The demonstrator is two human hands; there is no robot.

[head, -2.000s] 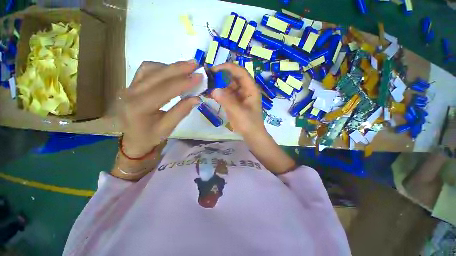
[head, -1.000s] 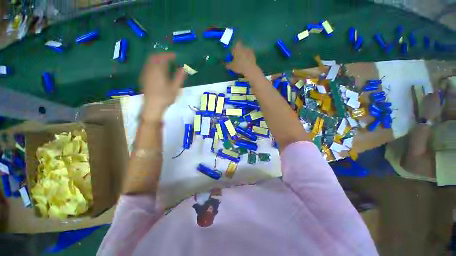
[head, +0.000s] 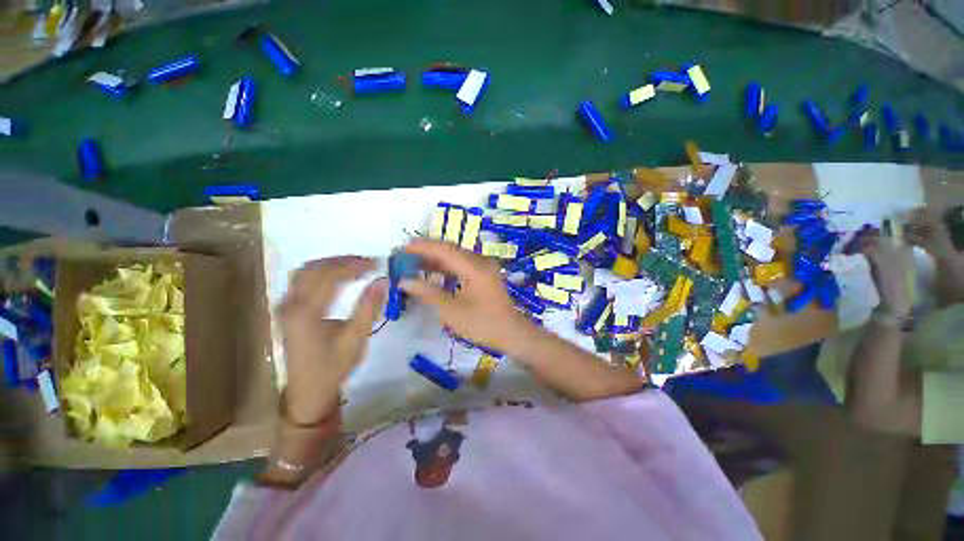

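My right hand [head: 465,298] holds a blue battery cell [head: 402,266] between thumb and fingers over the left part of the white work sheet [head: 317,232]. Another blue part with a thin dark lead hangs just below it. My left hand [head: 328,317] is blurred, just left of the cell, with thumb and fingers apart; nothing held shows in it. A single blue cell [head: 433,371] lies below my hands. Blue cells with pale yellow pads [head: 455,227] lie in a group to the right, partly hidden by my right hand.
A cardboard box [head: 217,349] with yellow peeled liners [head: 127,359] stands at left. Green boards [head: 668,343], amber strips and white pieces are heaped at right. Scattered blue cells [head: 378,81] lie on the green surface [head: 507,127] beyond. Another person's arm [head: 888,280] shows at far right.
Both hands have come back from the green surface to over the white sheet. My right hand now holds a blue cell near my left hand. The pale yellow piece near my left hand no longer shows there.
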